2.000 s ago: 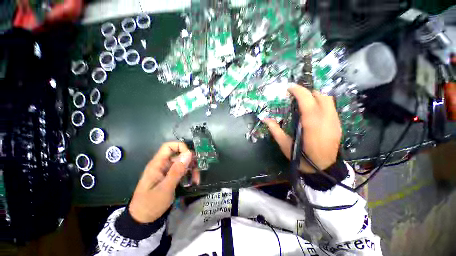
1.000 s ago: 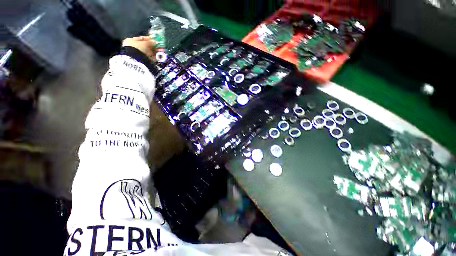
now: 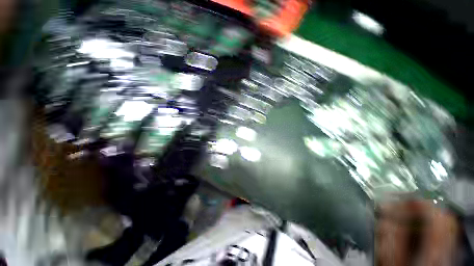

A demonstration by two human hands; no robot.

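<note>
The view is heavily blurred. My right hand [image 3: 416, 231] is at the lower right edge, partly cut off; what it holds cannot be made out. My left hand is not visible. Many green and white circuit boards [image 3: 353, 132] lie heaped at the right of the dark green mat [image 3: 291, 176]. Small pale round discs [image 3: 250, 153] lie left of centre on the mat. The black tray [image 3: 169, 148] with boards and discs fills the left.
A red-orange tray [image 3: 286, 18] stands at the top, beyond the white strip [image 3: 327, 56]. A brighter green surface [image 3: 410, 70] lies behind the strip. The bench's front edge [image 3: 223, 193] runs near my white clothing [image 3: 234, 244].
The view has swung back rightward from the far left. My left arm, seen reaching to the black tray's far end, has left the picture. My right hand has come in at lower right.
</note>
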